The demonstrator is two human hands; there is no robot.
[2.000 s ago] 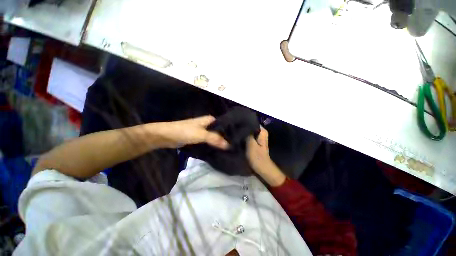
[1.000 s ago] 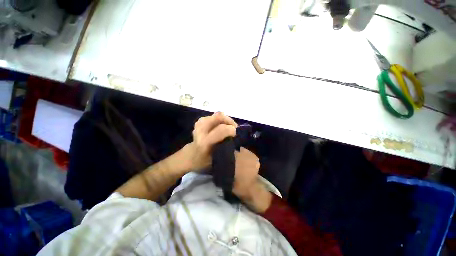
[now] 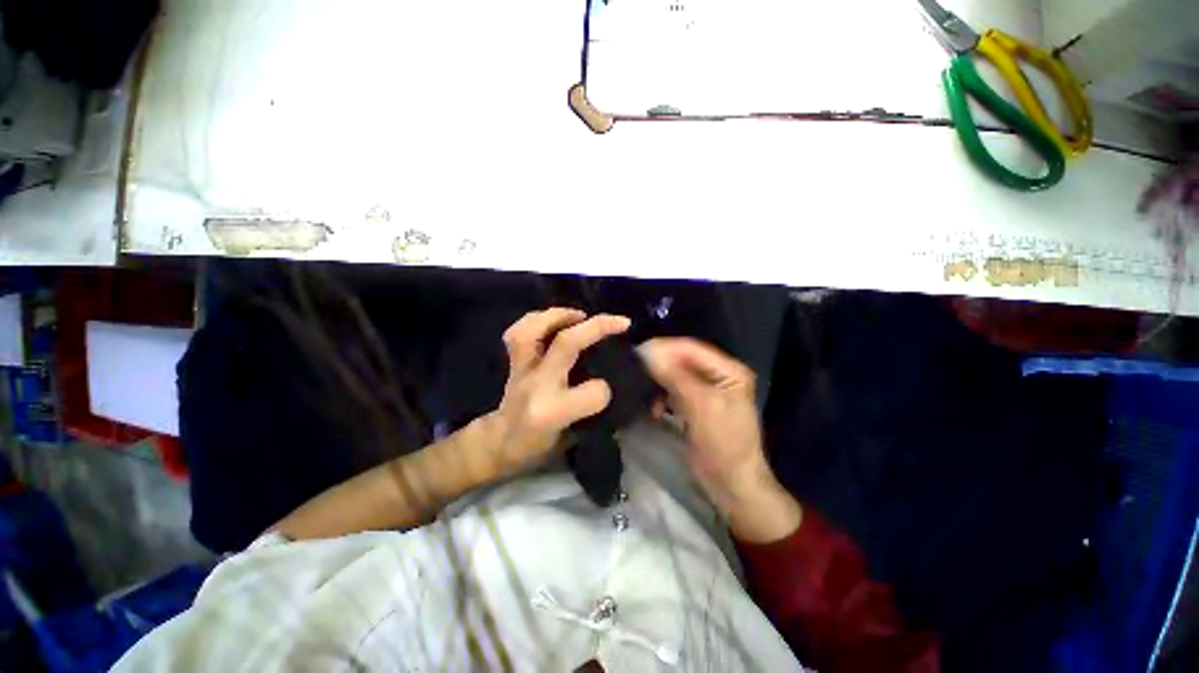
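Observation:
A small dark piece of cloth (image 3: 608, 381) is held over my lap, just in front of the table edge, with one end hanging down. My left hand (image 3: 546, 388) grips its left side with bent fingers. My right hand (image 3: 704, 401) pinches its right side with thumb and forefinger. The cloth is dark against dark fabric behind it, so its outline and any seam are hard to make out.
The white table (image 3: 395, 145) runs across the top. Scissors with green and yellow handles (image 3: 1006, 99) lie on it at the right. A blue crate (image 3: 1144, 526) is at the lower right, a red container (image 3: 118, 296) at the left, and a pink tuft (image 3: 1177, 191) at the right edge.
My hands have turned and regripped the dark cloth. My right hand has moved from close against it to its right side. The view has shifted, so the table and scissors appear higher.

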